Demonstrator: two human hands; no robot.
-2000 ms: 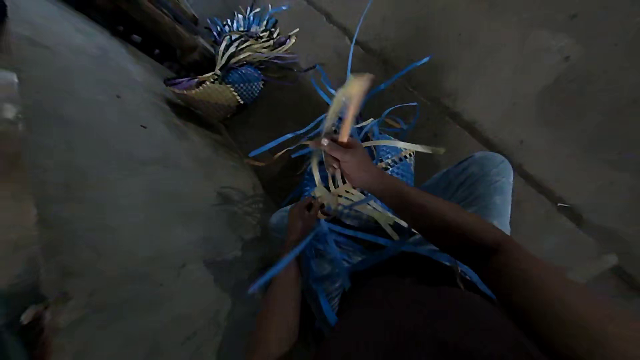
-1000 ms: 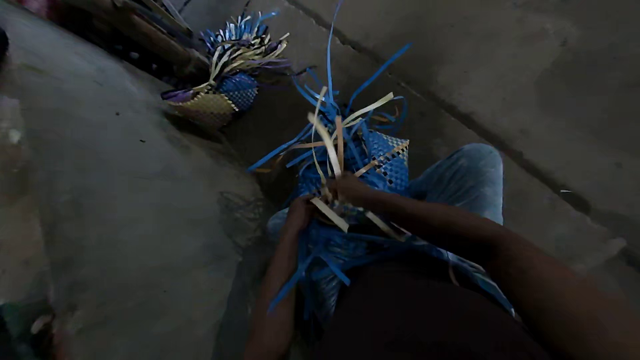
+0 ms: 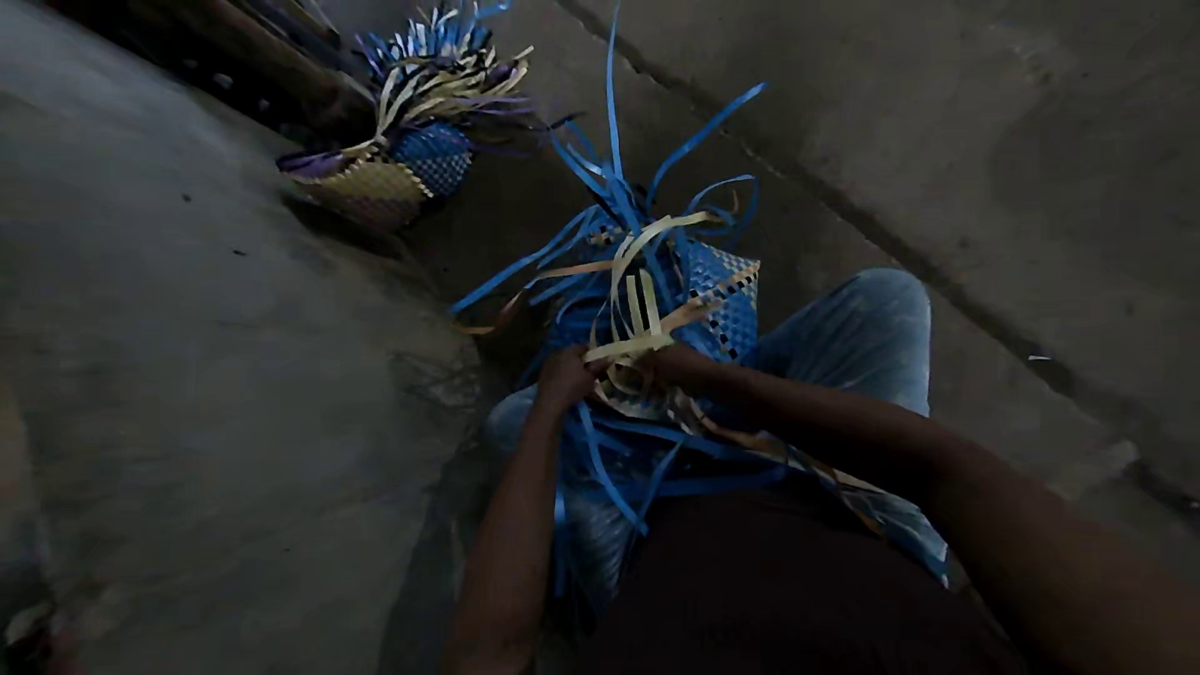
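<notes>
A partly woven basket of blue and cream strips [image 3: 722,295] lies on my lap, its long loose ends fanning out in front and over my legs. My left hand [image 3: 566,375] is at the left end of a cream strip [image 3: 628,348], fingers closed on it. At the right end of that same strip my right hand [image 3: 680,366] is bent inward, its fingertips mostly hidden, so its hold is unclear. Other cream strips stand up or curl just beyond both hands. Loose blue strips [image 3: 605,459] hang below them.
Another woven basket [image 3: 361,187], cream, blue and purple with a tuft of unwoven ends, sits at the upper left beside a dark wooden piece [image 3: 272,66]. A raised grey concrete surface [image 3: 234,375] runs along the left. A groove [image 3: 844,211] crosses the floor on the right.
My right hand has come down from above the weave, where it held up pale strips, to close beside my left hand. A cream strip now lies across between the hands.
</notes>
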